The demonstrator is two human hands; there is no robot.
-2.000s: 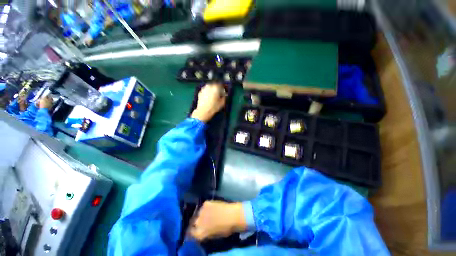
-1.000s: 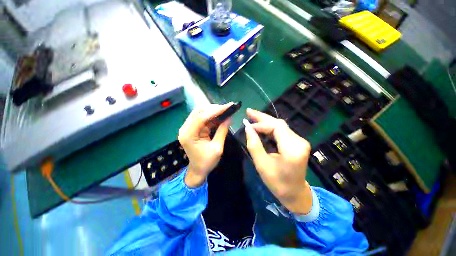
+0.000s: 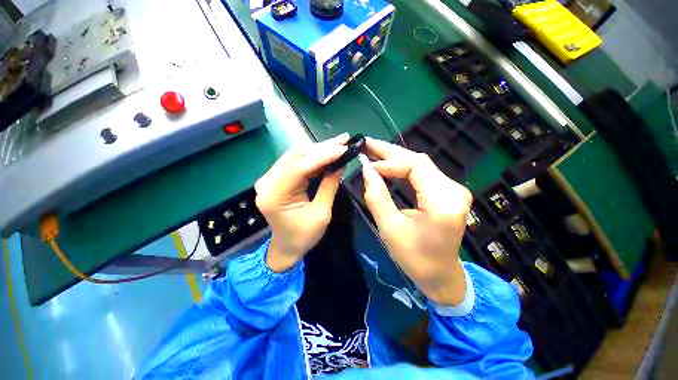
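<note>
A small black watch housing (image 3: 346, 154) is held up in front of me, tilted, with its dark side showing. My left hand (image 3: 299, 199) grips it between thumb and fingers from the left. My right hand (image 3: 418, 211) has its thumb and fingertips at the housing's right end, touching or nearly touching it. The fingertips hide part of the housing. I cannot tell whether a tiny part is between the right fingertips.
At left is the grey press machine (image 3: 160, 159) with a red button (image 3: 172, 102). Ahead stands a blue controller box (image 3: 297, 63). Foam trays (image 3: 438, 145) with units lie at right, beside the raised green board (image 3: 606, 185). Another tray (image 3: 230, 223) is below the machine.
Both hands came together in front of me from the trays. Since a second ago, my right fingertips have closed in on the housing, and the view has shifted slightly.
</note>
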